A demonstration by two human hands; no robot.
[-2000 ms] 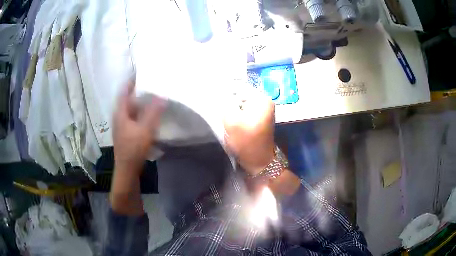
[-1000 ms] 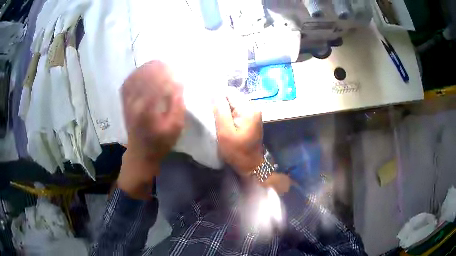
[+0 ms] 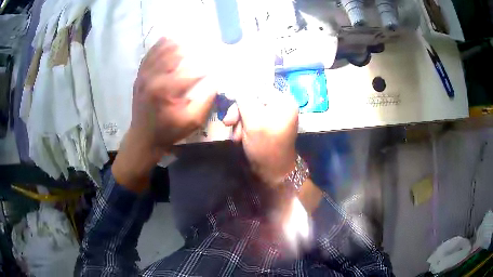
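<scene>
My left hand (image 3: 170, 94) is blurred, with curled fingers, over the white table in front of me. My right hand (image 3: 267, 132) is beside it, fingers bent, close to the sewing machine's bright blue plate (image 3: 311, 91). A small dark blue thing (image 3: 222, 105) shows between my fingertips; I cannot tell what it is or which hand has it. Strong lamp glare hides the needle area and any white fabric at my fingers. The machine head (image 3: 346, 40) stands at the top.
White bundled pieces with tan tags (image 3: 60, 51) hang at the left. A larger white panel (image 3: 111, 81) lies beside them. Dark blue snips (image 3: 441, 73) lie right of the machine. A grey cart top (image 3: 397, 205) is at the right, crumpled white cloth (image 3: 43, 241) at lower left.
The white piece that hung between my hands over the table's front edge no longer shows there. My left hand has moved up, and a dark blue thing now shows between my hands.
</scene>
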